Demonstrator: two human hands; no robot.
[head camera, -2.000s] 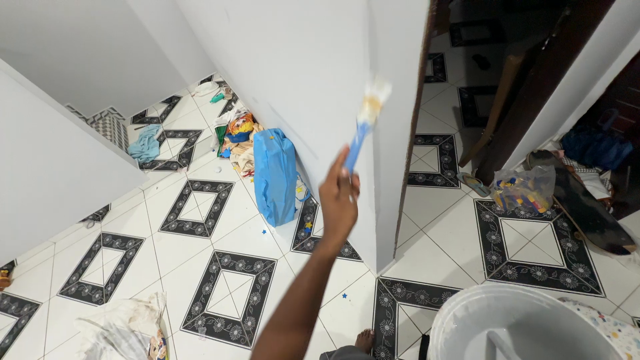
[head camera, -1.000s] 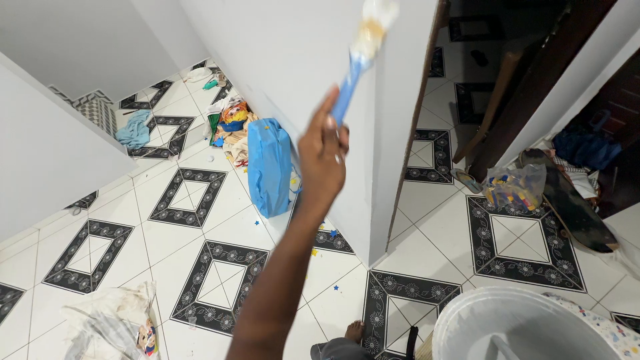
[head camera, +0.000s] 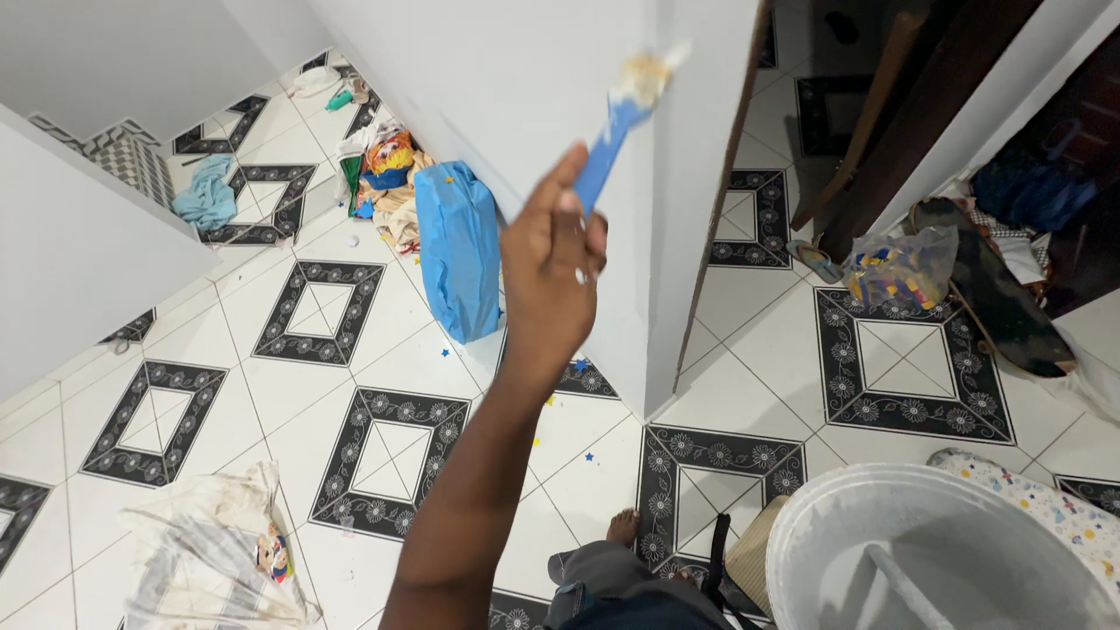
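Observation:
My left hand (head camera: 556, 254) is raised in front of a white wall corner (head camera: 604, 114), its fingers closed around the blue handle of a paintbrush (head camera: 604, 153). The bristles point up and to the right, coated in white and yellowish matter, and blurred. They are close to the wall's edge; whether they touch it I cannot tell. White specks mark the fingers. My right hand is out of view. At the lower right stands a large pale plastic bucket (head camera: 792, 542), partly cut off by the frame, with a pale rod (head camera: 906, 586) inside.
A blue bag (head camera: 459, 254) leans near the wall beside heaped cloths (head camera: 394, 171). A crumpled whitish plastic bag (head camera: 206, 551) lies at lower left. Right of the wall are a doorway, a flip-flop (head camera: 815, 260), a clear bag of colourful items (head camera: 901, 267) and a skateboard (head camera: 997, 297).
Between two seconds and one second ago, my left hand moved up along the wall with the paintbrush. The brush now appears slightly lower than one second ago, still in my grip.

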